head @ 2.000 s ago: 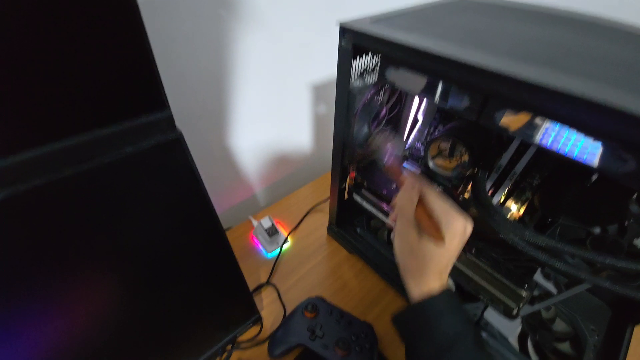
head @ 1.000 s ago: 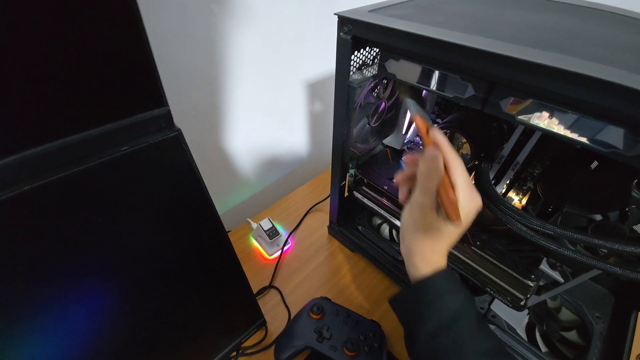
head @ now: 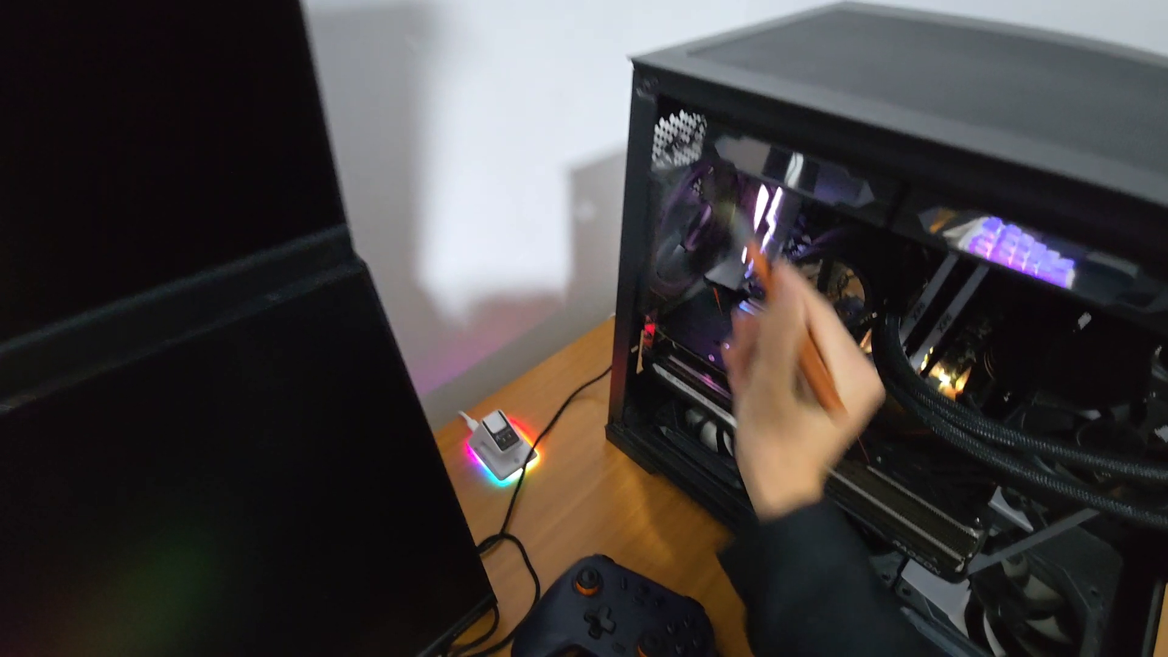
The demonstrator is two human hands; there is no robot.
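Note:
My right hand (head: 798, 392), in a dark sleeve, is closed around the orange handle of a brush (head: 821, 370). The brush's blurred tip points up and left into the open side of a black desktop computer case (head: 639, 246), near the rear fan (head: 689, 219). Whether the bristles touch anything cannot be told. Below and right of the hand lies the graphics card (head: 903, 511); memory sticks (head: 944, 301) and black braided cooler tubes (head: 1022, 447) are to its right. My left hand is out of view.
Two dark monitor screens (head: 210, 474), one above the other, fill the left. A small device on a rainbow-lit dock (head: 502, 447), a black cable (head: 561, 406) and a dark game controller (head: 611, 611) with orange stick rings rest on the wooden desk (head: 593, 484). A pale wall stands behind.
My right hand stays at the case with the brush in its grip, its tip shifting slightly near the rear fan. The lit reflection at the case's upper right has changed colour.

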